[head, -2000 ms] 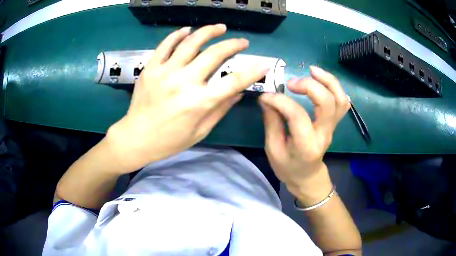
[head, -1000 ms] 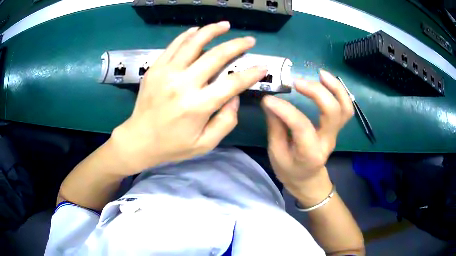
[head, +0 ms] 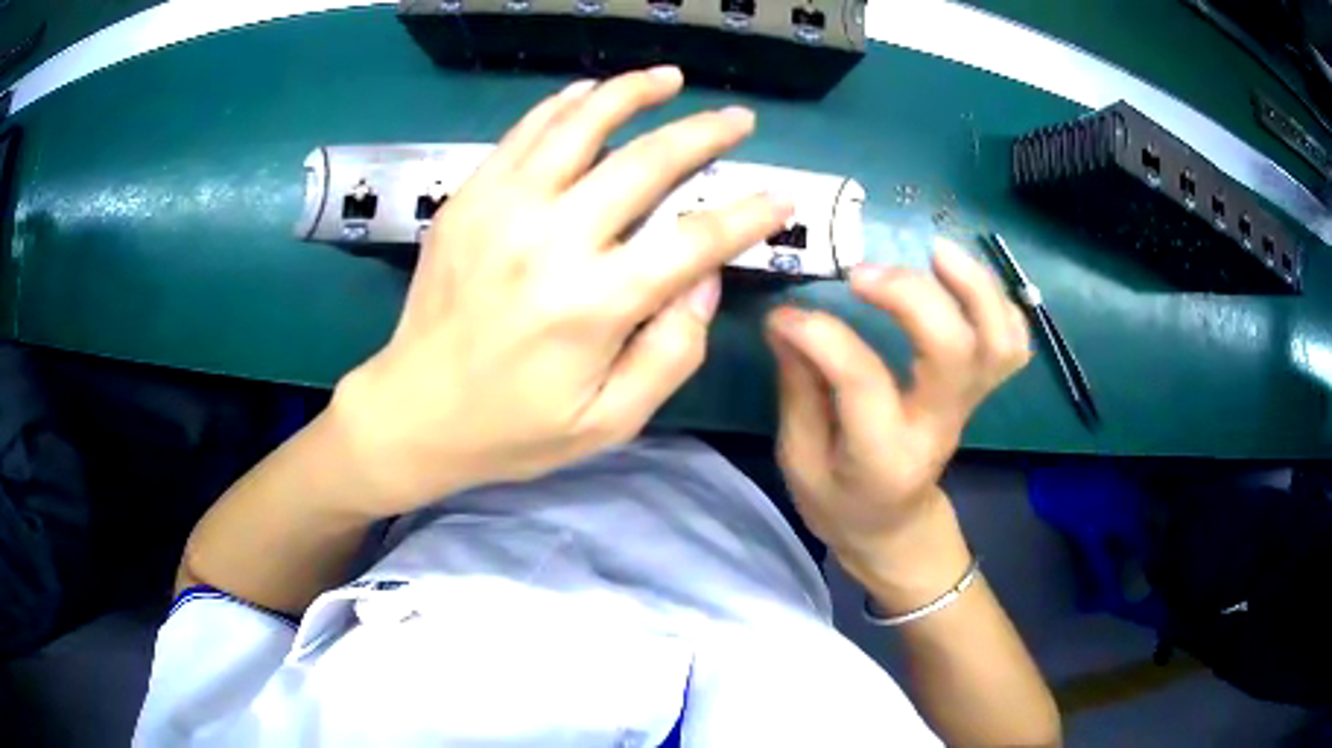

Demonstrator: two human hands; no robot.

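A silver-grey carrier strip [head: 387,212] with a row of dark openings lies on the green bench in front of me. My left hand [head: 519,300] lies over its middle, fingers spread, the index fingertip at the rightmost opening; it hides the middle openings, and whether it grips the strip is unclear. A small black component with a shiny detail below it [head: 789,241] shows in that opening. My right hand [head: 891,387] is just right of and below the strip's right end, fingers curled and apart; nothing can be made out in it.
A stack of carrier strips [head: 643,44] lies beyond the strip, another stack [head: 1169,197] at the right. Slim black and silver tweezers or a pen-like tool [head: 1040,322] lie right of my right hand. Tiny loose parts [head: 909,193] lie beyond it. A white border strip [head: 964,37] runs behind.
My right hand has drawn slightly back from the strip's right end, uncovering more tiny parts and the tool. The strip and bench items appear shifted slightly right in view. My left hand stays over the strip.
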